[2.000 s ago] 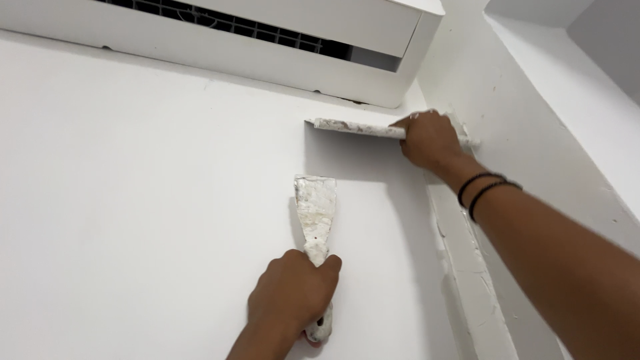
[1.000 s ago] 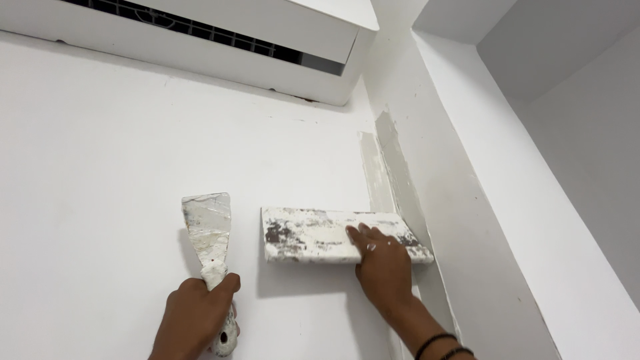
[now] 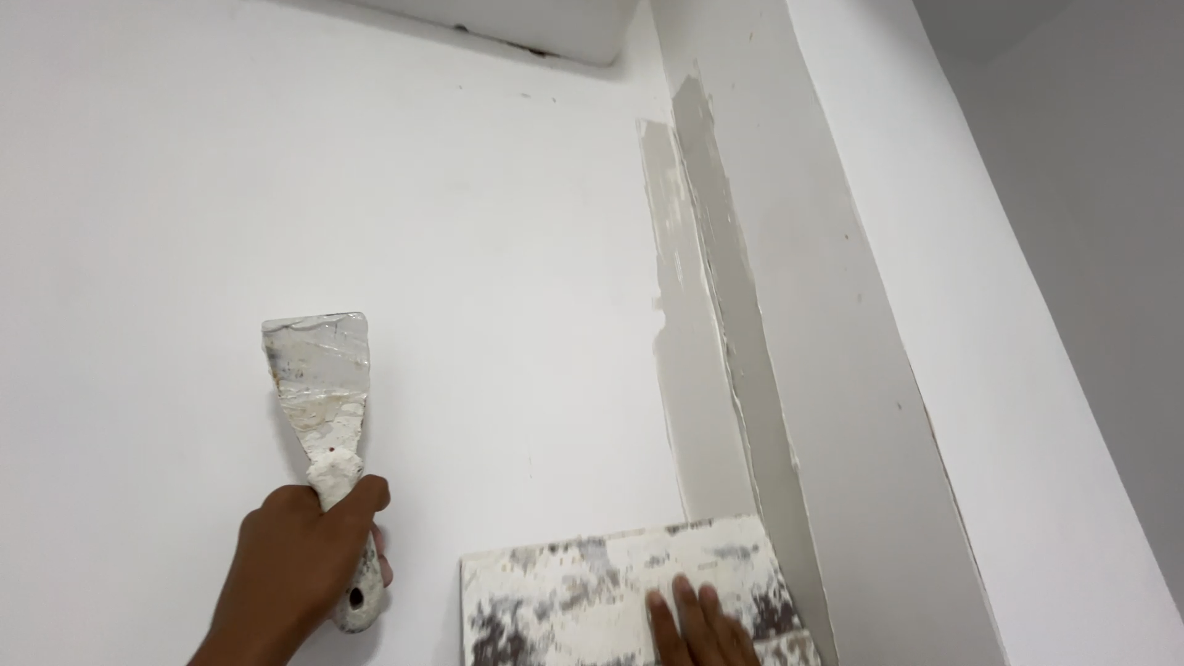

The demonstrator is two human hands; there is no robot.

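Note:
My left hand (image 3: 305,564) grips the handle of a putty knife (image 3: 319,379), whose blade points up and is smeared with dried and wet white filler. At the bottom of the view, my right hand (image 3: 698,629) has its fingers spread on a wide, filler-crusted plastering blade (image 3: 592,583). That blade lies against the white wall (image 3: 481,277), its right end at the inner corner. The rest of the right hand is below the frame. Damp grey filler strips run down both sides of the corner, one on the white wall (image 3: 694,388) and one on the side wall (image 3: 754,342).
The underside of a white wall-mounted air conditioner (image 3: 555,23) shows at the top. Right of the corner, the side wall (image 3: 842,370) meets a white projecting edge (image 3: 999,351), with a grey recessed surface (image 3: 1101,185) beyond it.
My right hand has brought the wide blade down along the corner from just beneath the air conditioner. Filler strips at the corner are now in plain sight. The view has shifted.

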